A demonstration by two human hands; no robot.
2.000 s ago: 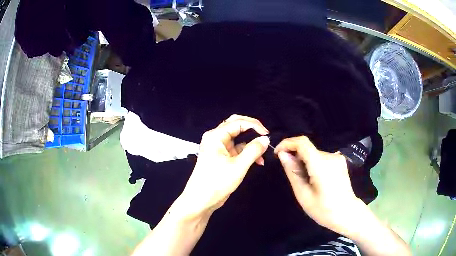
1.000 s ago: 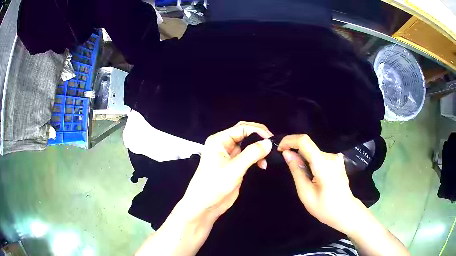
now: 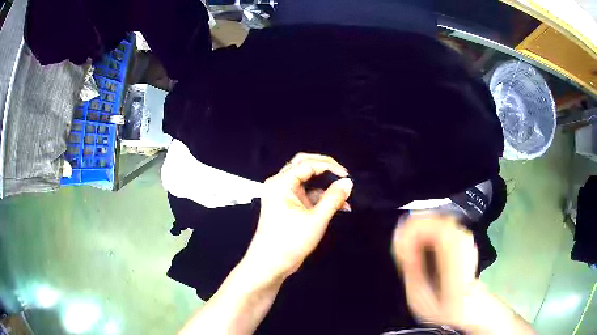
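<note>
The black garment (image 3: 314, 105) covers my lap. Its white lining (image 3: 203, 180) shows at the left, and a dark label with pale lettering (image 3: 481, 197) shows on silvery lining at the right. My left hand (image 3: 298, 209) pinches the garment's edge between thumb and forefinger near the middle. My right hand (image 3: 435, 255) is blurred, apart from the left and lower right of it, over the garment. Its fingers are curled; whether they hold a needle cannot be seen. No thread can be made out between the hands.
A grey cloth-lined bin (image 3: 39, 124), a blue crate (image 3: 98, 124) and a white box (image 3: 154, 116) stand at the left. A clear waste bin (image 3: 524, 111) stands at the right below the table edge (image 3: 563, 49). Dark cloth (image 3: 586, 219) hangs at the far right. The floor (image 3: 98, 248) is green.
My right hand has moved away from my left fingertips, down and to the right. My left hand keeps its pinch in nearly the same place. More pale lining shows beside the label.
</note>
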